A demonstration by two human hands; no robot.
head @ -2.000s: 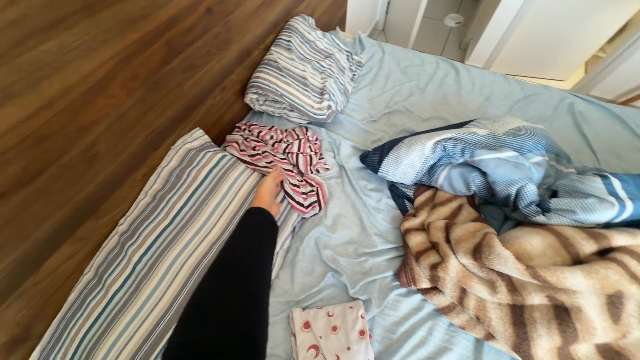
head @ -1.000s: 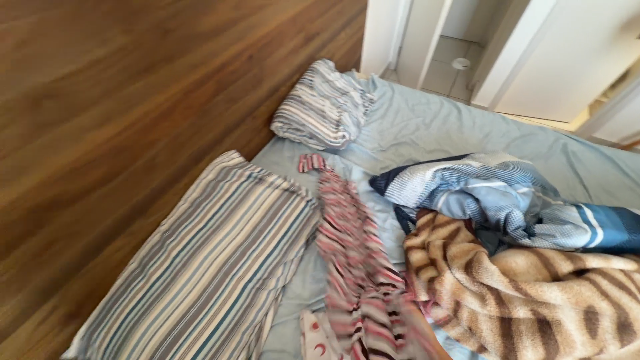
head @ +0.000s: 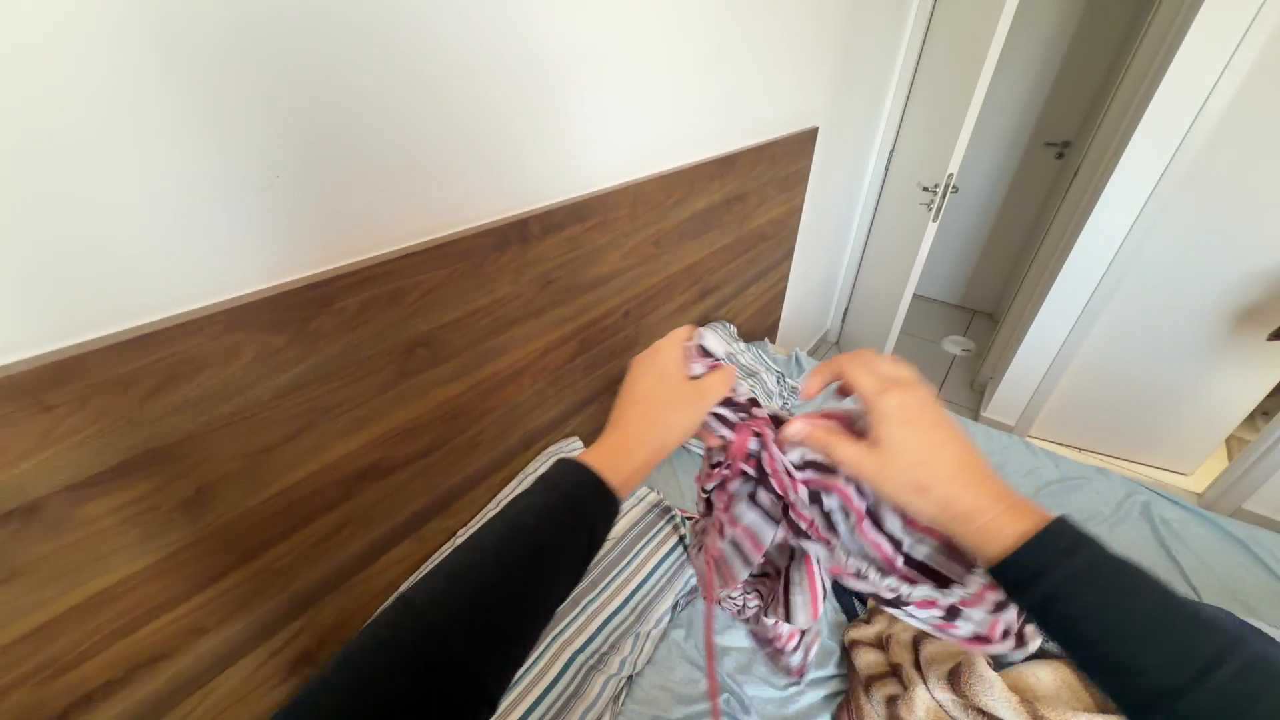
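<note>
A pink, black and white striped garment (head: 770,530) hangs crumpled above the bed, with a thin pink cord dangling from it. My left hand (head: 665,400) grips its upper edge between thumb and fingers. Close to the garment's upper right side is my right hand (head: 900,440), blurred, with thumb and fingers apart; whether it touches the fabric I cannot tell. Below my left arm lies a striped pillow (head: 620,590). Behind the hands a bundled striped cloth (head: 745,360) is partly hidden.
The bed has a light blue sheet (head: 1080,480). A brown patterned blanket (head: 930,670) lies at the bottom right, partly under my right sleeve. A wooden headboard (head: 400,400) runs along the left. Beyond the bed stand a door (head: 920,200) and a white panel (head: 1160,300).
The striped garment, on the bed two seconds ago, is now held up. Both hands are now in view. The view has tilted up toward the wall and door.
</note>
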